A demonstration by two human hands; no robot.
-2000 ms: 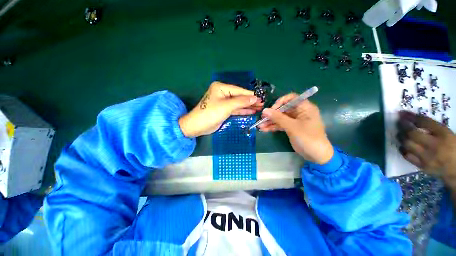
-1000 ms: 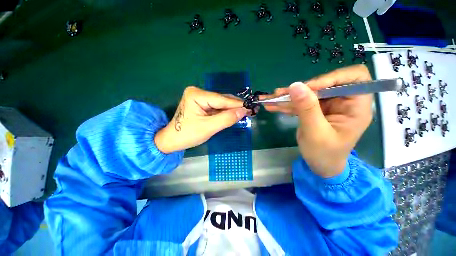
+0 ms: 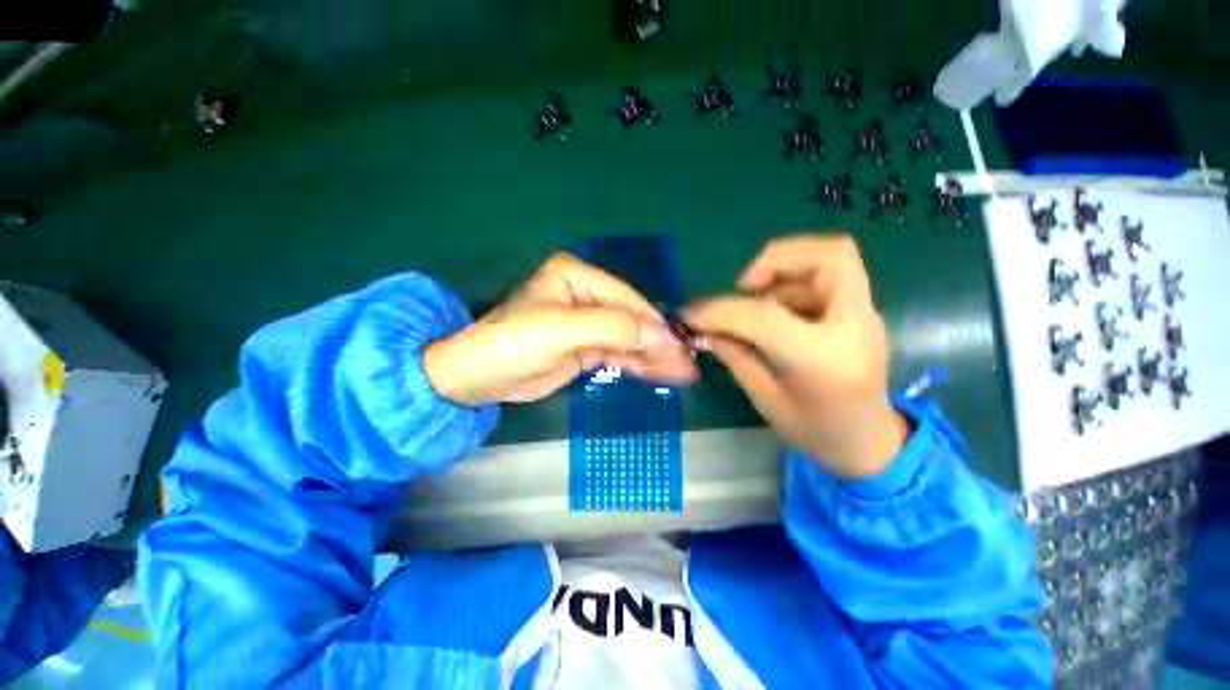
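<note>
My left hand (image 3: 580,337) holds a small black many-armed part (image 3: 684,329) between thumb and fingertips above the blue work strip (image 3: 627,465). My right hand (image 3: 809,344) is blurred; its thumb and forefinger pinch the same part from the right. The fingers cover most of the part. The tweezers are not clearly visible; a small blue-and-white tip (image 3: 925,383) shows beside my right wrist.
Similar black parts (image 3: 715,95) stand in rows on the green mat (image 3: 364,175) beyond my hands. More lie on the white sheet (image 3: 1120,445) at right, above a blister tray (image 3: 1113,580). A dark blue tray (image 3: 1090,124) is upper right. A white box (image 3: 81,431) stands at left.
The tweezers no longer point at the part; my right fingertips now touch it directly. The other person's hand seen over the white sheet earlier is gone. The view has shifted slightly.
</note>
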